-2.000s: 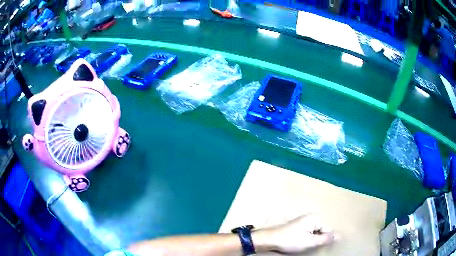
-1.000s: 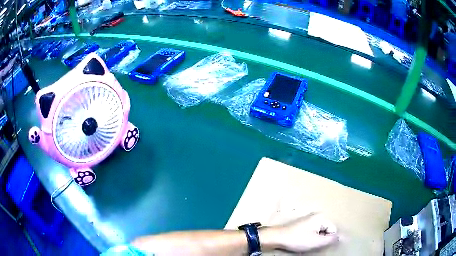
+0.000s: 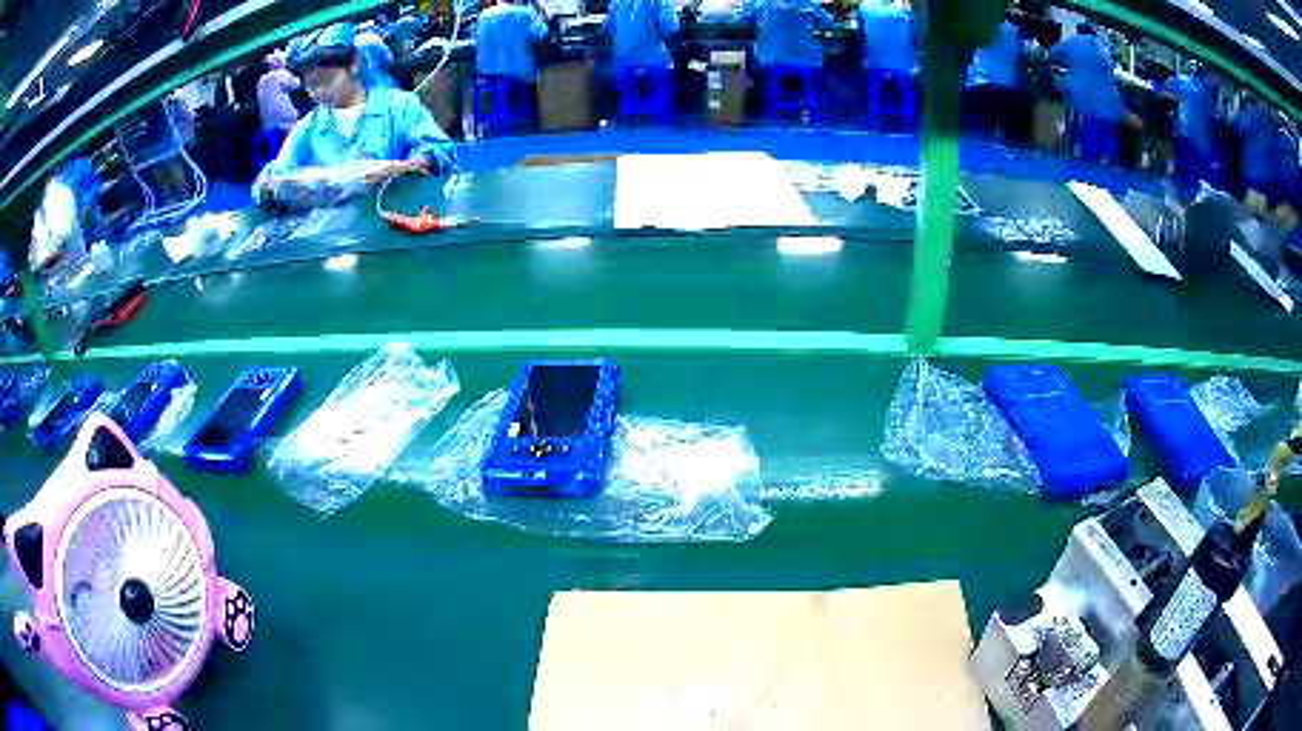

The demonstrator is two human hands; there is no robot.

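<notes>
No hand of mine is in view. A flat tan cardboard sheet (image 3: 757, 660) lies on the green bench, cut off by the bottom edge, with nothing seen on it. Behind it a blue handheld device (image 3: 554, 429) lies screen up on a clear plastic bag (image 3: 693, 486). To the right, two blue devices (image 3: 1057, 429) lie screen down beside clear plastic. At the lower right stand pale metal screw feeders (image 3: 1050, 643), with the black electric screwdriver (image 3: 1197, 588) in front of them, its white label showing.
A pink cat-shaped fan (image 3: 136, 593) stands at the left. More blue devices (image 3: 246, 417) and a plastic bag (image 3: 364, 429) lie at the back left. A green post (image 3: 935, 214) rises behind the bench. A person in blue (image 3: 357, 136) sits across the line; others are further back.
The view has lifted and turned right. My left arm with the black watch, resting over the cardboard before, is out of the picture. The screwdriver and more of the feeders now show.
</notes>
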